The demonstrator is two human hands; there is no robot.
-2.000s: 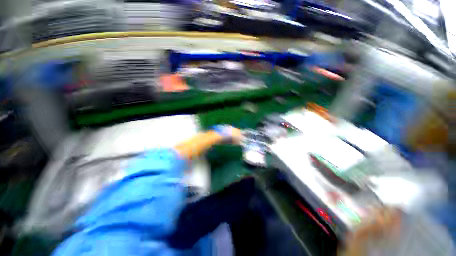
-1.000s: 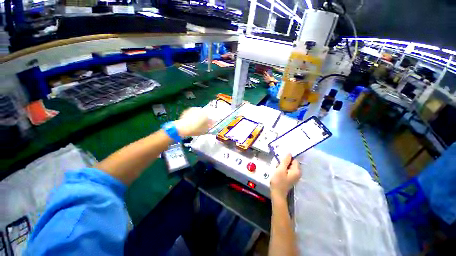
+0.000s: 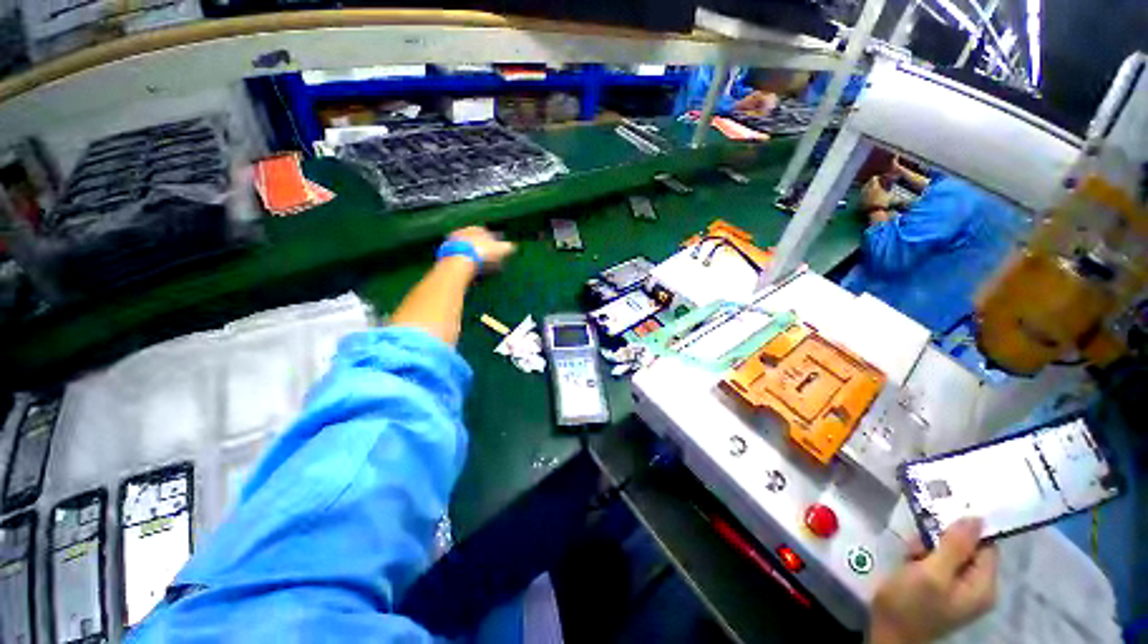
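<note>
My right hand (image 3: 934, 589), low at the right, holds a phone frame (image 3: 1011, 482) with a black rim and silver-white plate, right of the press. My left hand (image 3: 481, 245) reaches over the green belt, slightly blurred; whether it holds anything cannot be told. The orange nest (image 3: 808, 385) on the white press base (image 3: 768, 472) shows its bare recess. The pale green cover plate (image 3: 726, 333) lies beside it, on the far left side.
The yellow press head (image 3: 1064, 271) stands at upper right. A grey meter (image 3: 575, 371) and white scraps (image 3: 520, 345) lie on the green bench. A tray (image 3: 258, 428) with phone frames is at left. Small grey parts (image 3: 567, 234) lie along the belt. Another worker's blue sleeve (image 3: 909, 237) shows beyond.
The view has turned left. My left hand has moved from beside the nest to over the belt. The white plate seen in the nest is gone. My right hand still holds a frame.
</note>
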